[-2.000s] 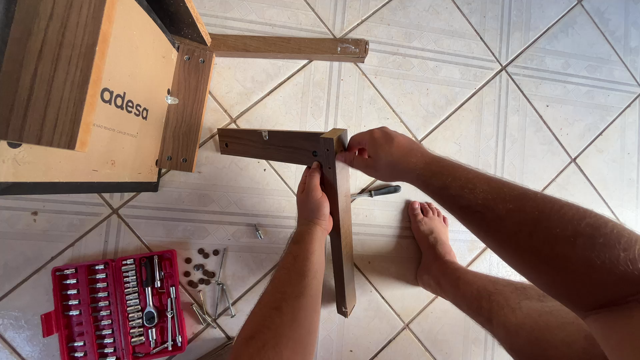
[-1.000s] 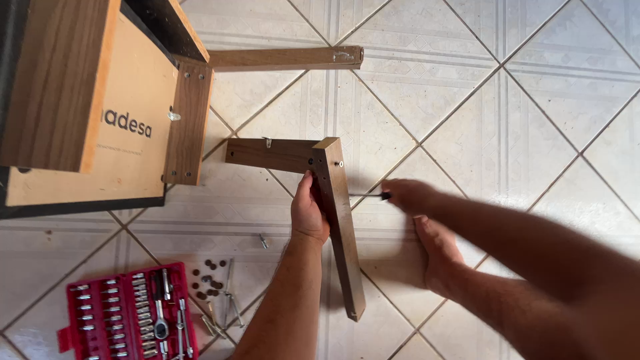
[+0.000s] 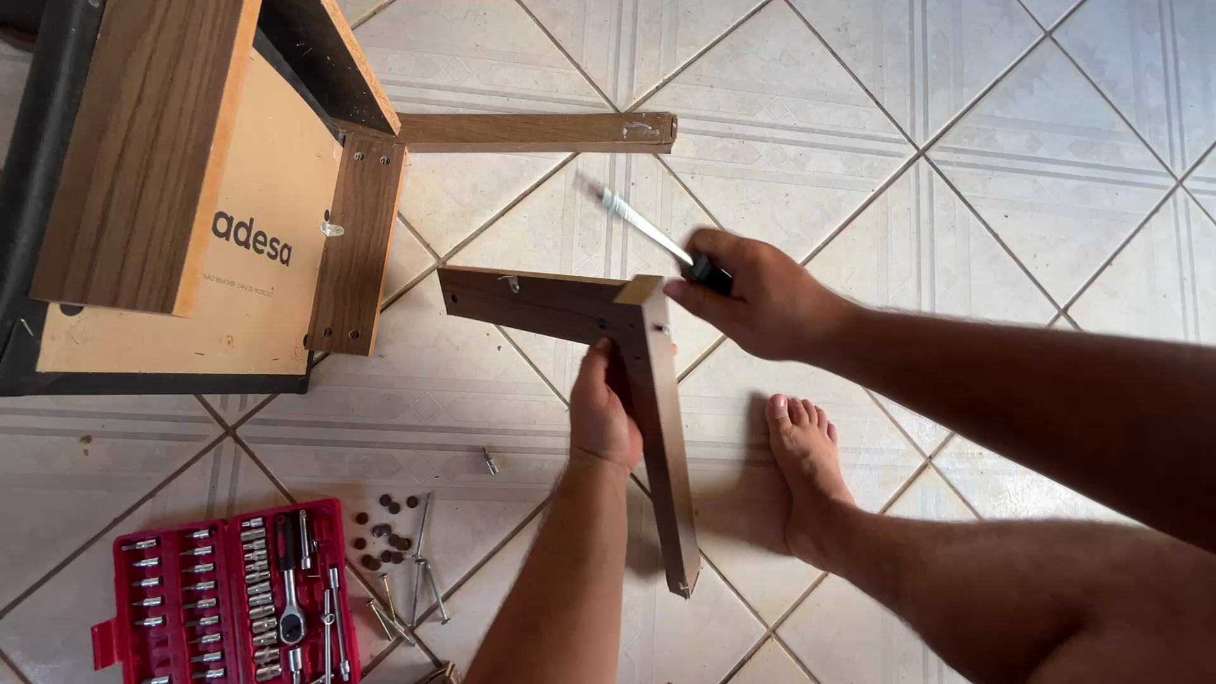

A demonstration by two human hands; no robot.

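Note:
My left hand (image 3: 605, 410) grips an L-shaped wooden leg piece (image 3: 663, 437) just below its corner joint. A bolt or screw head (image 3: 661, 329) shows on the leg's outer face near the top. My right hand (image 3: 760, 294) holds a bit driver (image 3: 708, 274) by its black handle, beside the joint; its blurred metal shaft points up and left, clear of the wood. The short arm of the piece carries a small clear plastic fitting (image 3: 511, 283). The fingers of my left hand behind the leg are partly hidden.
An upturned wooden furniture frame (image 3: 356, 247) with one leg (image 3: 532, 131) stands at upper left. At lower left lies a red socket set case (image 3: 228, 532), beside brown caps (image 3: 382, 530) and long bolts (image 3: 418, 570). A loose socket bit (image 3: 489, 462) lies on the tiles. A bare foot (image 3: 807, 456) is at right.
My right hand was at the joint, then reached down to the driver on the floor beside the leg. Now it has lifted the driver above the joint. My left hand keeps its hold.

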